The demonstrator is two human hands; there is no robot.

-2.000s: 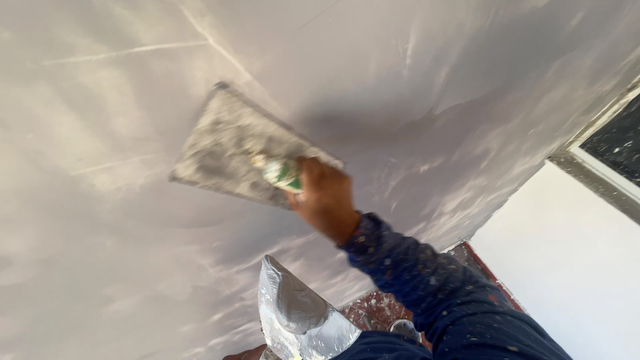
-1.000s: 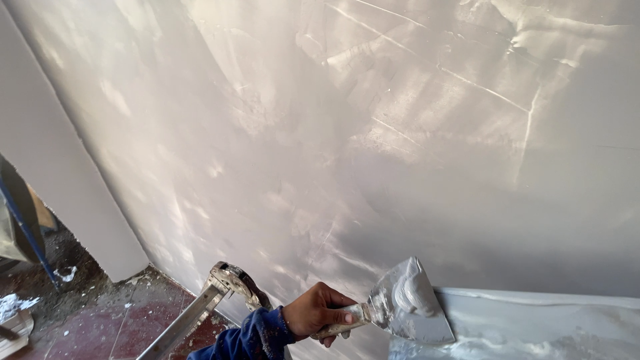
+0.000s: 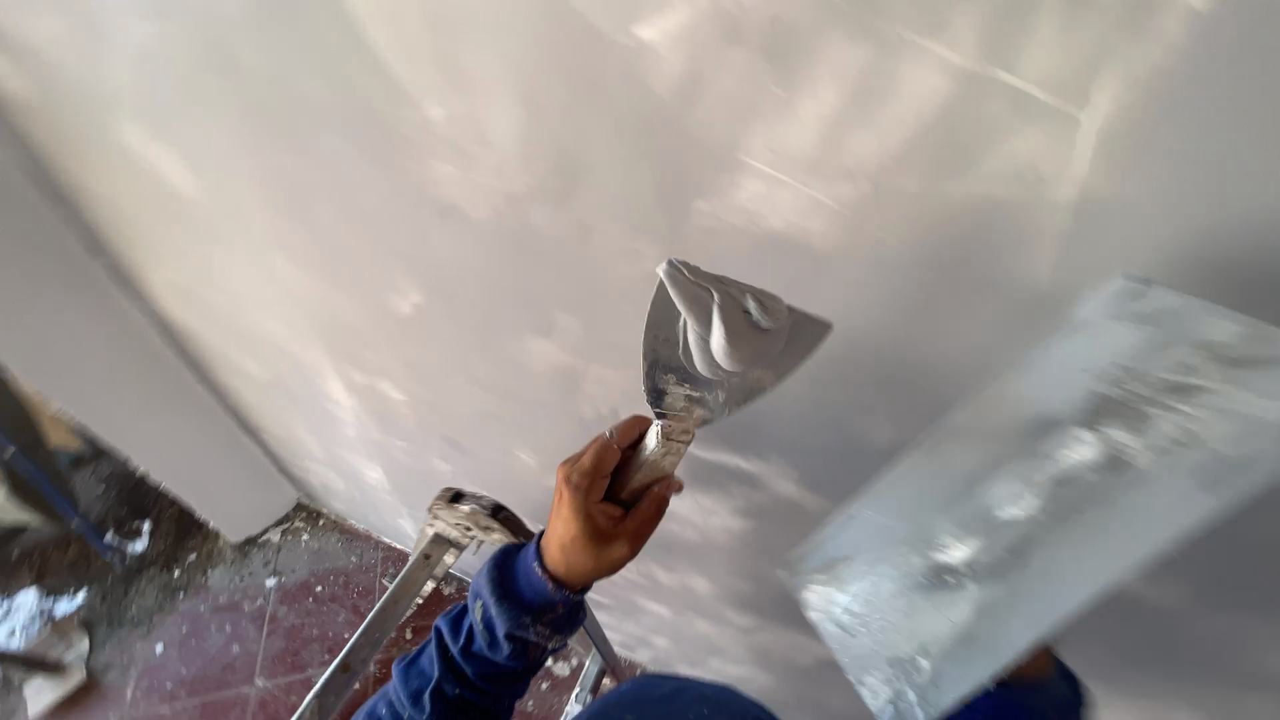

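Note:
My left hand [image 3: 600, 510] grips the caked handle of a putty knife [image 3: 655, 395], its wide blade tilted upward. A thick lump of wet grey-white filler [image 3: 735, 320] lies on that blade. To the right is a large rectangular finishing trowel [image 3: 1040, 500], blurred, its flat metal face toward me and smeared with filler. Behind it, at the lower right, only a bit of my right hand [image 3: 1035, 665] and a blue sleeve show; its fingers and the trowel's handle are hidden. The blades are apart, in front of a plastered wall [image 3: 500, 250].
A metal stepladder [image 3: 385, 620] with a spattered top stands low beside my left sleeve. Red floor tiles [image 3: 220, 640] bear filler splashes. A pale wall edge [image 3: 130, 370] meets the plastered wall at left, with rubble and a blue pole [image 3: 55, 500] beyond.
A second ago the putty knife's blade was at the trowel's edge; now the two are apart. The putty knife carries a lump of filler, and the trowel's broad face has turned into view.

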